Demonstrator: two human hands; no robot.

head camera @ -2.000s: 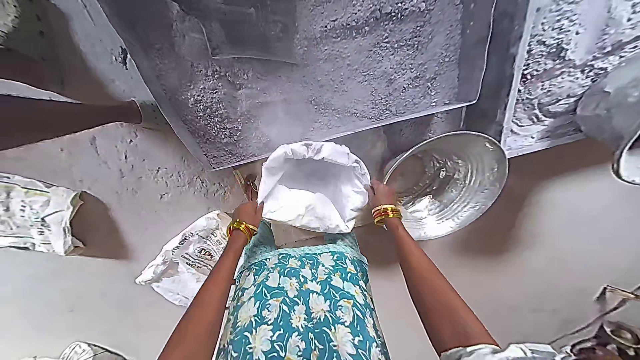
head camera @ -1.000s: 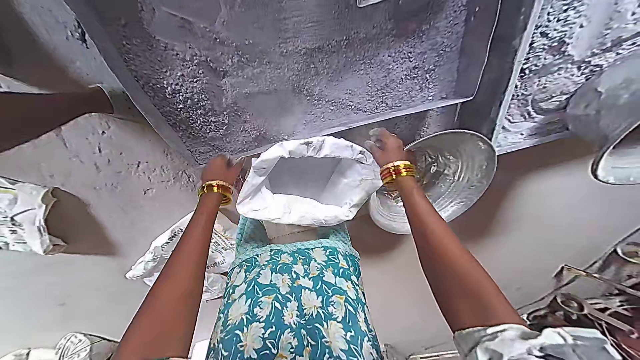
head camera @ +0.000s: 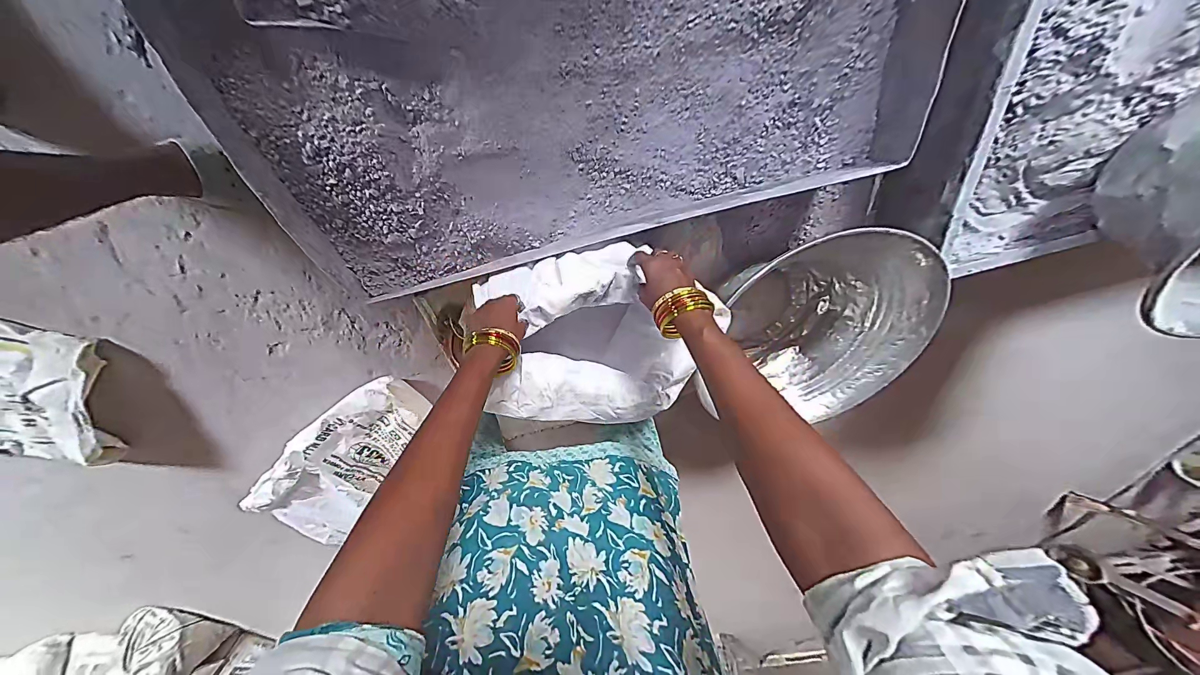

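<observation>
A white woven sack (head camera: pixel 581 386) stands upright before me with its mouth wide and its rim rolled outward. My left hand (head camera: pixel 500 319) grips the rim at its far left side. At the far right side of the rim, my right hand (head camera: pixel 664 274) holds the fabric. Both wrists carry bangles. Just right of the sack a round metal basin (head camera: pixel 858 319) leans tilted beside a large metal tray (head camera: pixel 600 220) of grey, powdery, lumpy material. The sack's lower part is hidden from view.
A printed white sack (head camera: pixel 342 459) lies on the floor at left, another (head camera: pixel 42 394) farther left. Another person's limb (head camera: pixel 94 187) reaches in at upper left. A second tray (head camera: pixel 1022 248) and a metal vessel (head camera: pixel 1158 178) are at right. Metal items (head camera: pixel 1125 562) lie at lower right.
Both hands have moved from the sides of the sack's mouth to its far edge. The far rim now reaches up against the tray's near edge.
</observation>
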